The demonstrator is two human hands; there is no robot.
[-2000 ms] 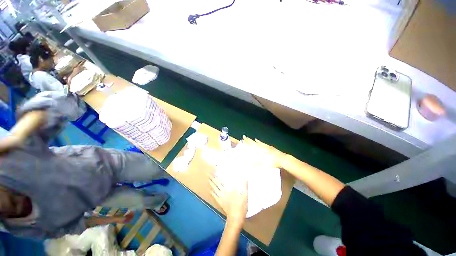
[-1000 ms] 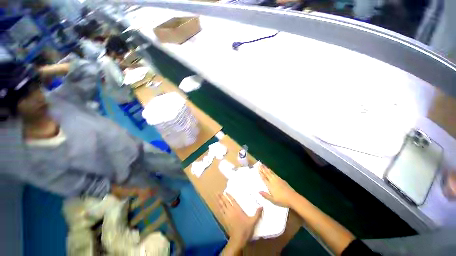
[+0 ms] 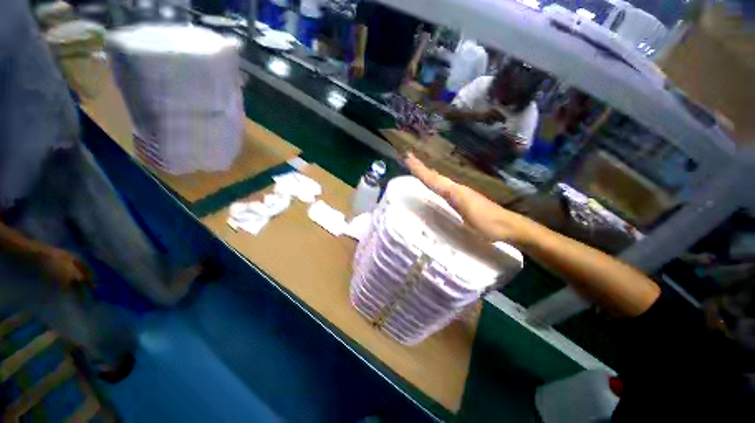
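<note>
A stack of pale lilac-white housings (image 3: 406, 273) stands on a tan cardboard sheet (image 3: 331, 281), with a line of small dark openings down its side. My right hand (image 3: 468, 202) is stretched out flat at the far upper edge of the stack; its thumb is hidden, and whether it touches the top housing is unclear. My left hand is out of view. Crumpled white cloths (image 3: 269, 206) and a small bottle with a round top (image 3: 367, 188) are left of the stack.
A taller housing stack (image 3: 178, 99) stands on another cardboard sheet at the left. A person in grey stands at the left edge. Other people work across the line. A white bottle with a red cap (image 3: 575, 396) is at lower right. A grey post rises at right.
The view has swung and come lower, showing the stack from the side. My left hand has left the picture. My right hand has moved to the stack's far edge.
</note>
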